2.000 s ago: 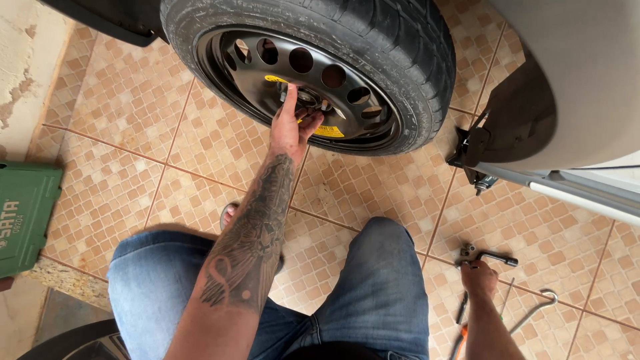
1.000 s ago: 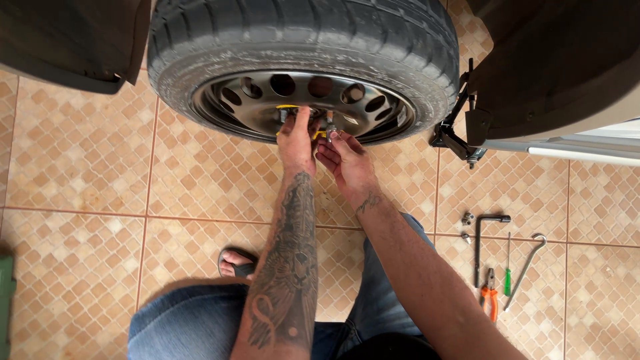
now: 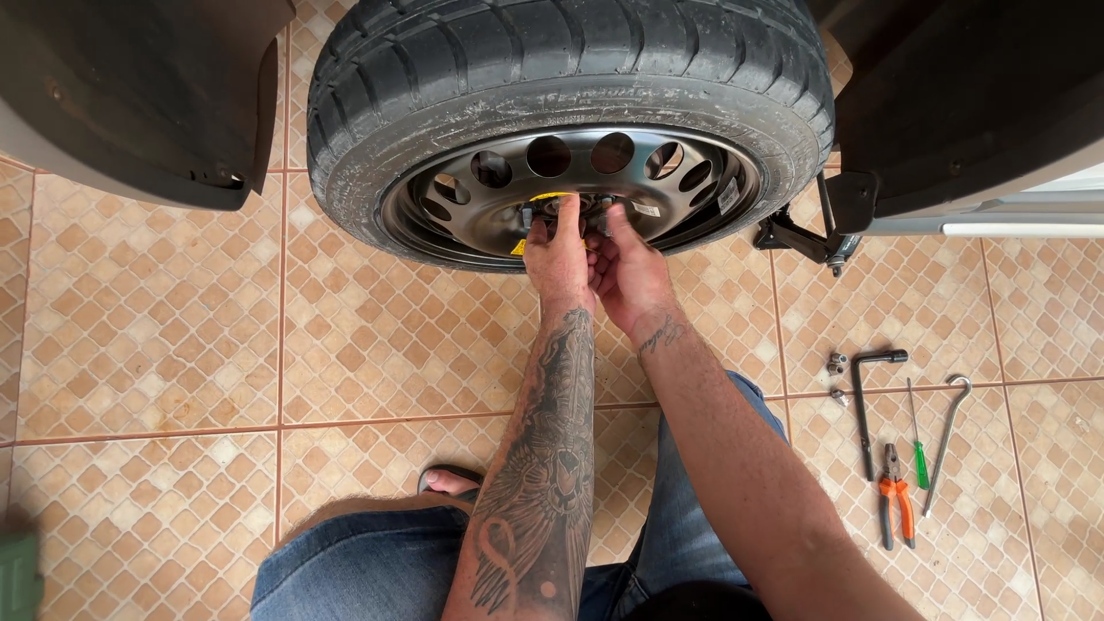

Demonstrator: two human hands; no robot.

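A tire (image 3: 569,43) on a black steel wheel (image 3: 580,164) with round holes stands upright in front of me. Both of my hands are at the wheel's hub. My left hand (image 3: 561,254) rests its fingers near the yellow label (image 3: 552,197), close to a wheel bolt (image 3: 527,216) on its left. Beside it, my right hand (image 3: 631,272) has thumb and fingers around another wheel bolt (image 3: 607,207) at the right of the hub. The fingertips of both hands are partly hidden, so what my left hand touches is unclear.
A car jack (image 3: 802,237) stands right of the tire, below the dark fender edge. On the tiles at right lie an L-shaped lug wrench (image 3: 860,405), pliers (image 3: 895,500), a green-handled screwdriver (image 3: 920,457), a hooked metal rod (image 3: 949,431) and several small metal pieces (image 3: 837,362). A green case (image 3: 19,569) shows at lower left.
My right hand has moved from the small metal pieces by the lug wrench up to the wheel's hub. My left hand has stayed at the hub. The view has shifted.
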